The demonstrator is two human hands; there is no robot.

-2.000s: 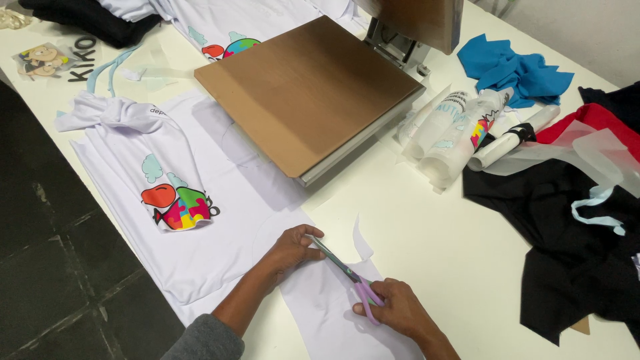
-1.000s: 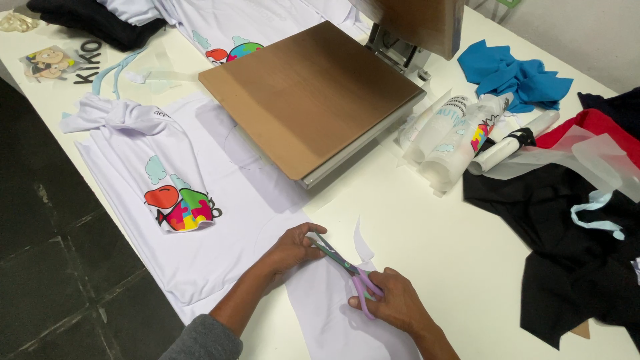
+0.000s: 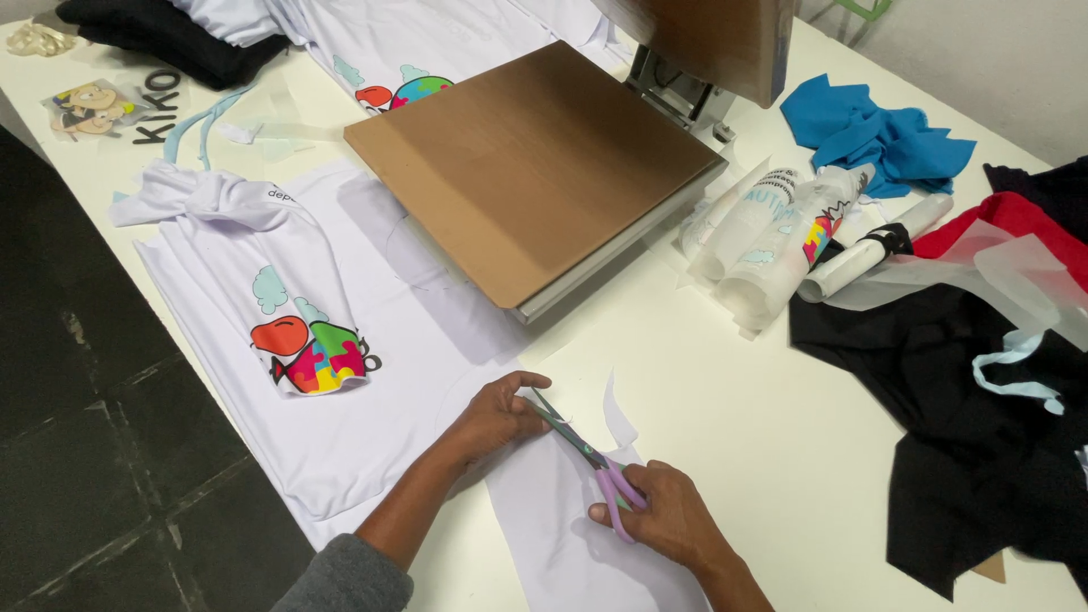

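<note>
My right hand [image 3: 667,514] grips the lilac handles of a pair of scissors [image 3: 592,455], whose blades point up and left over a piece of white fabric [image 3: 586,544]. The thumb and fingertips of my left hand [image 3: 501,416] pinch at the fabric's upper edge, close to the blade tips; exactly what lies between the fingers is partly hidden. A thin curved fabric offcut [image 3: 618,415] stands out beside the blades. Left of my hands lies folded white fabric [image 3: 323,459], and on it a printed white piece [image 3: 297,246] with a colourful puzzle pattern.
A heat press with a brown lower plate [image 3: 535,170] stands beyond my hands, its upper plate [image 3: 714,42] raised. To the right are rolled printed transfer sheets [image 3: 773,246], blue fabric [image 3: 875,136], red fabric [image 3: 1011,225] and black fabric [image 3: 960,450]. Dark floor tiles [image 3: 102,425] show at left.
</note>
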